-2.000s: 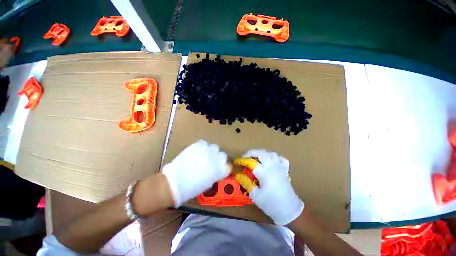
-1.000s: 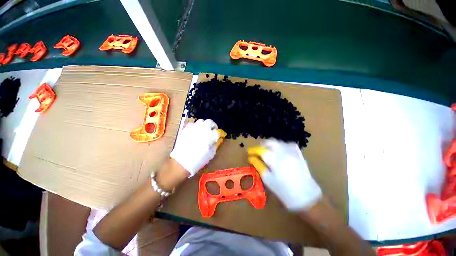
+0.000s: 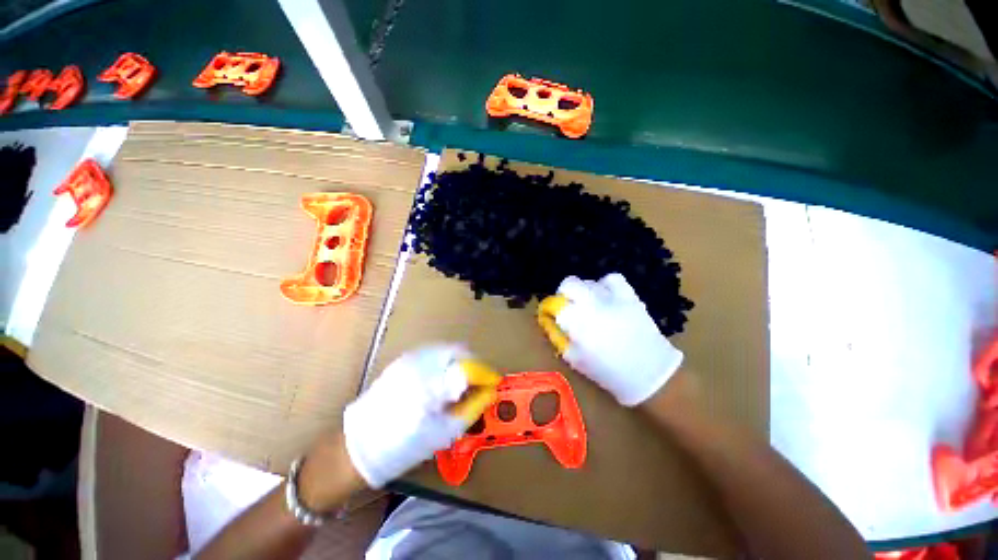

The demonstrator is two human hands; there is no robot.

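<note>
An orange controller shell [image 3: 553,421] lies on the brown cardboard work mat [image 3: 700,438], horns towards me. My left hand [image 3: 410,413], in a white glove with yellow fingertips, is over the shell's left part and hides some of it. Its thumb and finger are close together; I cannot tell whether a pad is between them. My right hand [image 3: 611,337], gloved the same way, is at the near edge of the pile of black pads [image 3: 525,230]. Its fingertips are bent together, and whether they hold a pad cannot be seen.
Another shell [image 3: 332,249] lies on the cardboard side sheet [image 3: 197,295] at left, and one [image 3: 85,194] beyond its left edge. Spaced shells sit on the green conveyor belt [image 3: 711,120]. Orange shells [image 3: 969,454] are at the right bench end. A white post [image 3: 339,71] stands at the belt edge.
My left hand has moved from the pile's near edge back to the shell. My right hand has moved up to the pile. Since two seconds ago, both hands have parted from together over the shell.
</note>
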